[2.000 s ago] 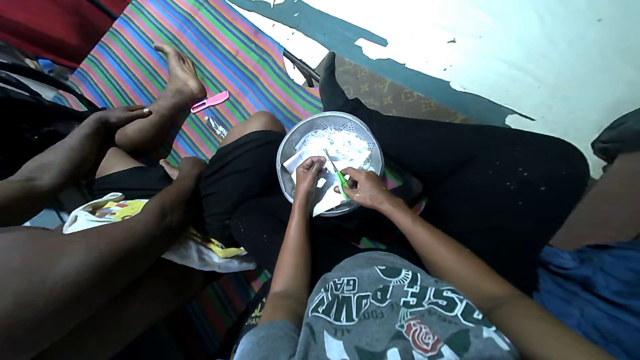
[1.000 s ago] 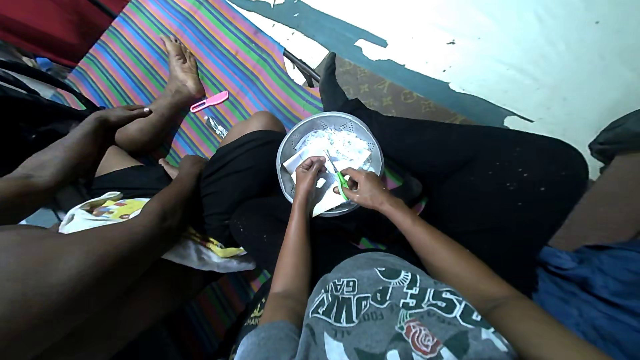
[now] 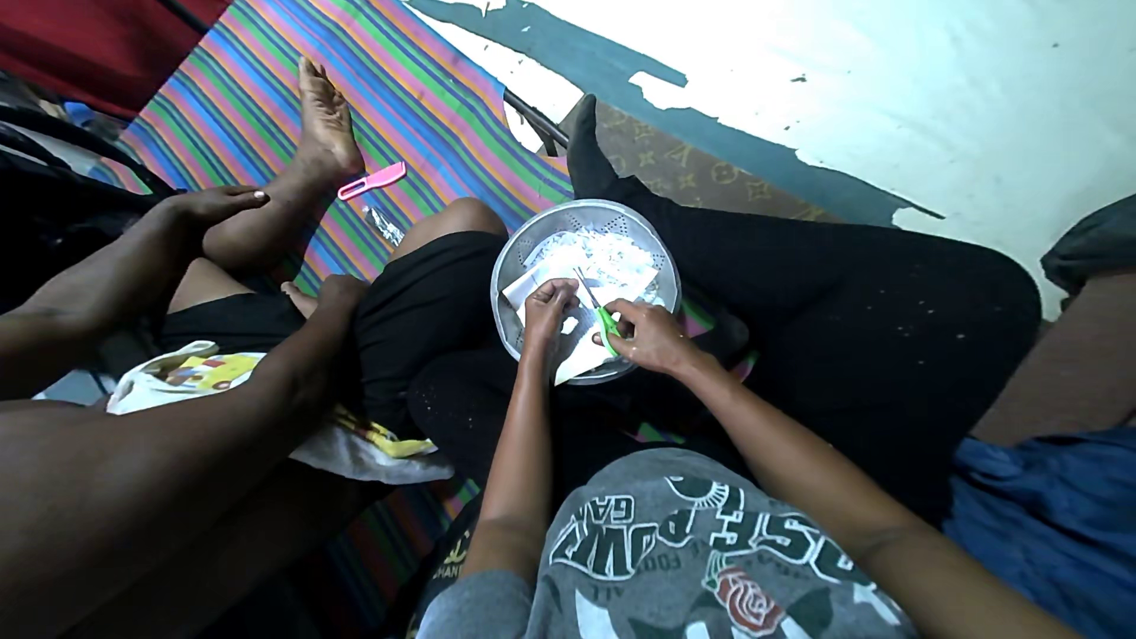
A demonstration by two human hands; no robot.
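Note:
A round metal colander (image 3: pixel 506 257) sits at my lap with a heap of small white paper scraps (image 3: pixel 596 252) inside. Over its near part, my right hand (image 3: pixel 652 335) grips scissors with green handles (image 3: pixel 607 330), their blades pointing up and left toward my other hand. My left hand (image 3: pixel 550 306) has its fingertips pinched together just left of the blade tips; a small white piece seems to be between them, though it is mostly hidden. Larger pieces of white paper (image 3: pixel 581 353) lie under and beside both hands within the colander.
A striped mat (image 3: pixel 444 89) spreads ahead and left, bearing a pink comb-like tool (image 3: pixel 373 180) and a crumpled shiny wrapper (image 3: pixel 383 225). Another person's legs and arms (image 3: pixel 222 390) are close on the left, beside a white and yellow cloth (image 3: pixel 209 373). Blue fabric (image 3: pixel 1047 515) lies at right.

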